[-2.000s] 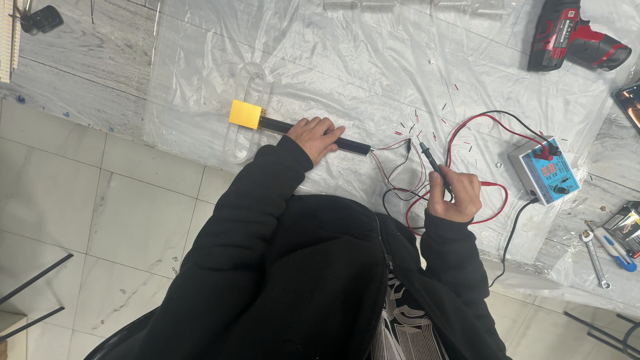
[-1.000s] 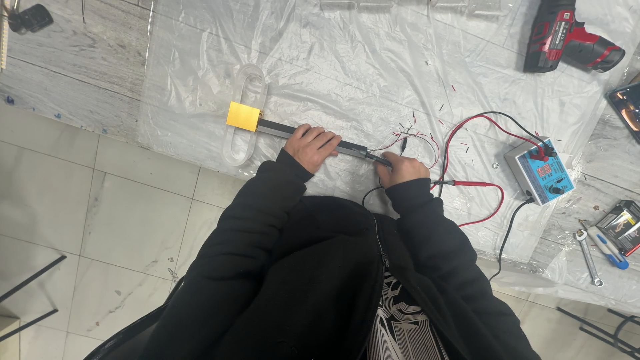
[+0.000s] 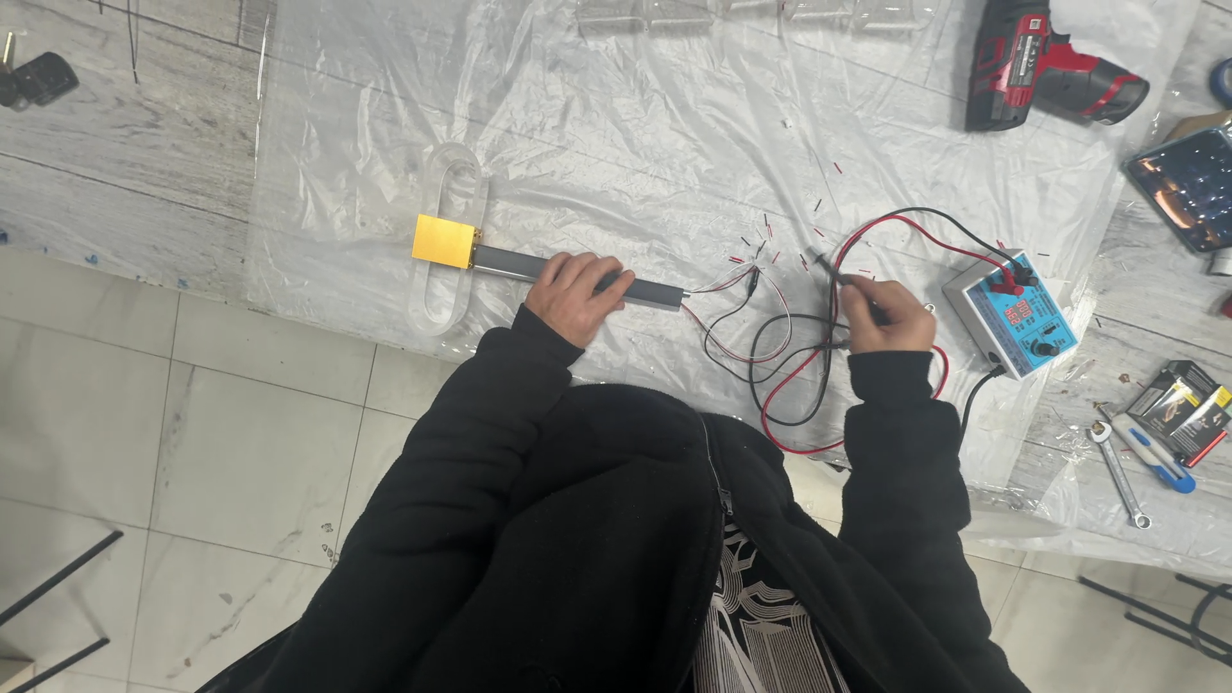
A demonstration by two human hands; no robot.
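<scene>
My left hand grips a dark grey bar near its middle. A yellow block is at the bar's left end, over a clear oval ring. Thin wires leave the right end, and a small black clip lies on them. My right hand holds a black test probe, its tip over the plastic sheet, away from the bar. Red and black leads run to a blue-faced tester with a lit red display, right of this hand.
Clear plastic sheeting covers the table. Small red and black wire offcuts lie near the probe. A red and black cordless drill, a phone-like dark device, a utility knife and a wrench lie on the right.
My right hand with the black probe moved to the bar's right end, then away to the right. My left hand has stayed on the bar.
</scene>
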